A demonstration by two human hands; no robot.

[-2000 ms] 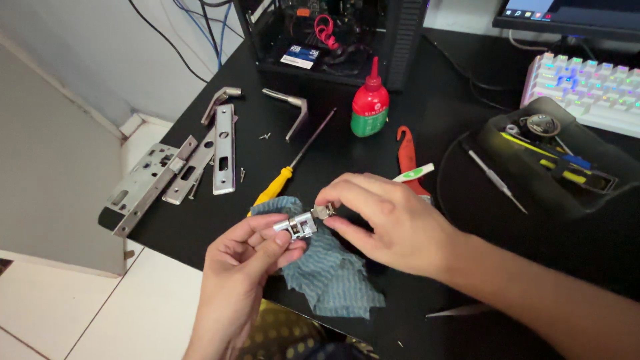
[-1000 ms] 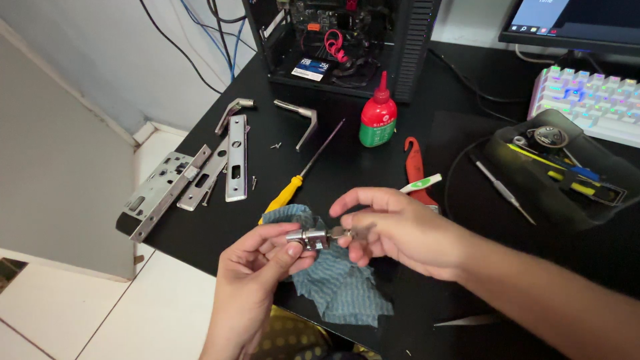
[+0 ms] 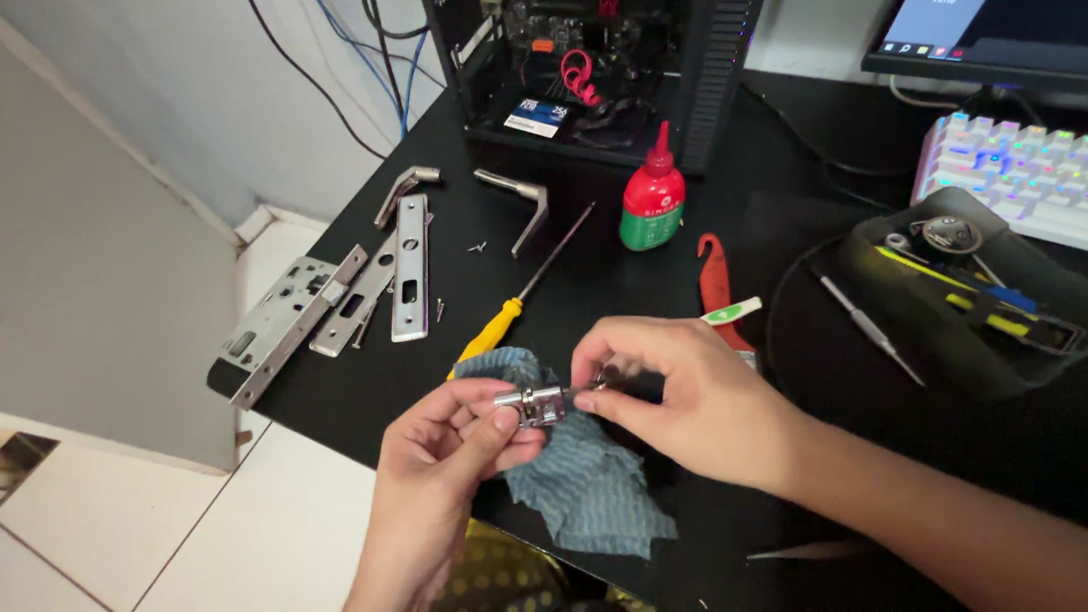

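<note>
A metal lock cylinder (image 3: 537, 407) is pinched between the thumb and fingers of my left hand (image 3: 450, 459). My right hand (image 3: 680, 382) grips a key (image 3: 602, 380) at the cylinder's right end; how far its blade sits inside I cannot tell. Below both hands a blue striped cloth (image 3: 586, 493) lies crumpled at the table edge. A yellow-handled screwdriver (image 3: 493, 330) lies just behind the cloth. Farther left are a mortise lock case (image 3: 280, 314), a cover plate (image 3: 411, 272) on top of another, and two lever handles (image 3: 408, 189), (image 3: 531, 195).
A red and green oil bottle (image 3: 654, 200) stands behind my right hand, near a red hooked tool (image 3: 714, 272). An open computer case (image 3: 586, 85) is at the back. Rightward lie a metal pick-like tool (image 3: 871, 330), a dark tool pouch (image 3: 960, 280) and a lit keyboard (image 3: 1003, 170). Small screws (image 3: 478, 247) lie loose.
Both hands stay close together at the cylinder. Its angle in my left hand has changed a little, and my right fingers have shifted at the key. The objects on the table have not moved.
</note>
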